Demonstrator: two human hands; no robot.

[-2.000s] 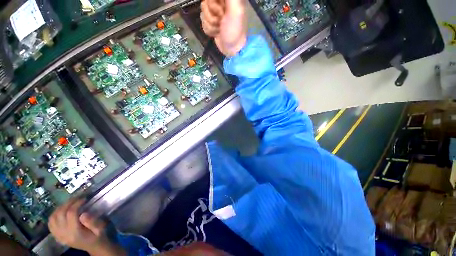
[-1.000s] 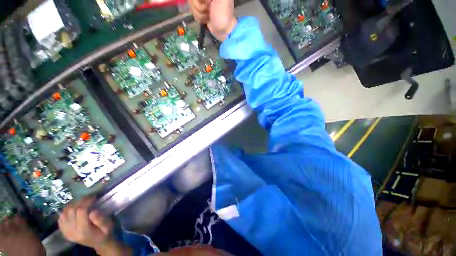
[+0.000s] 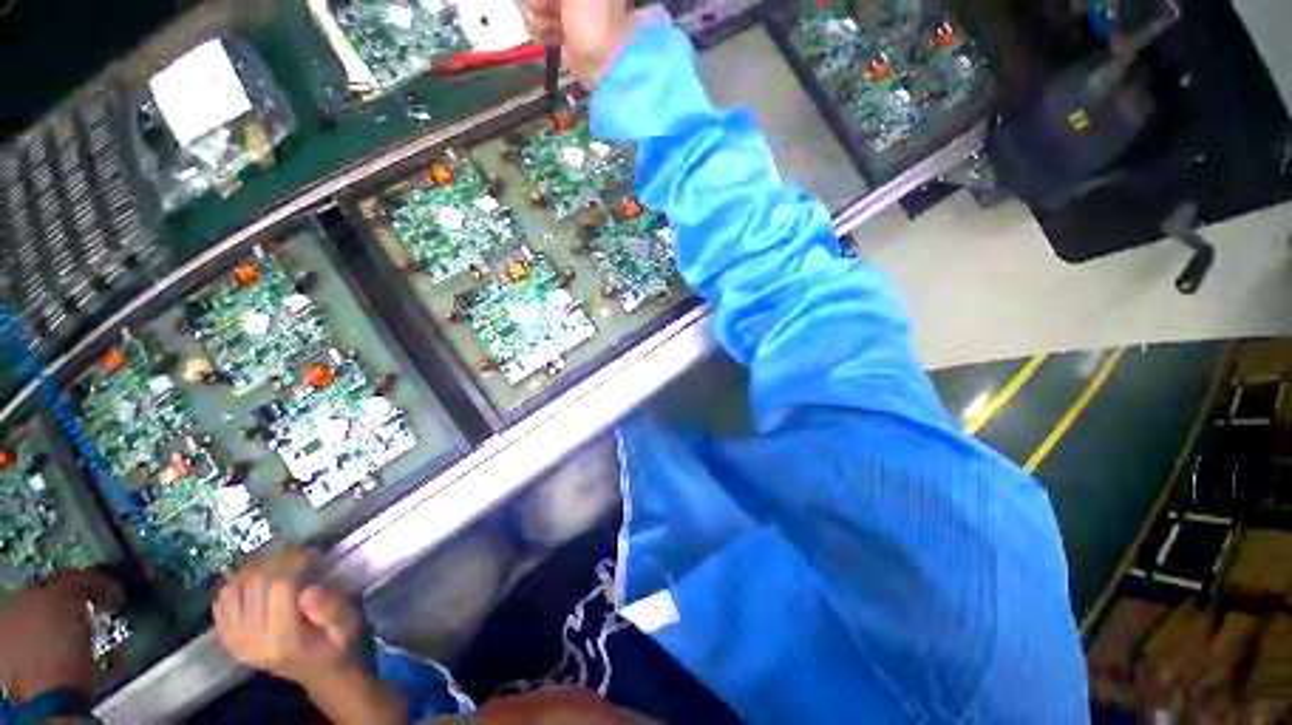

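Observation:
Green circuit boards (image 3: 522, 324) with orange parts lie in a dark-framed carrier (image 3: 456, 371); another carrier with several boards (image 3: 340, 429) lies to its left. My right hand (image 3: 584, 31) is a fist at the top edge, partly cut off, above the upper right board (image 3: 570, 163). A thin dark stick, perhaps a tool (image 3: 551, 71), points down from it; its tip is hard to make out. My left hand (image 3: 288, 618) is curled over the silver conveyor rail (image 3: 468, 489) at the lower left.
Another person's hand (image 3: 54, 635) is over boards at the far left, near a blue coiled cord (image 3: 88, 446). Behind the rail are a plastic bag (image 3: 206, 121), ribbed trays (image 3: 78, 213), a spare board (image 3: 397, 40) and a red strip or handle (image 3: 489, 58). A crank handle (image 3: 1194, 262) stands right.
The view has shifted, so carriers and rail sit further right. My right hand is now higher in the picture, partly cut off. The other person's hand has appeared at left. My left hand stays on the rail.

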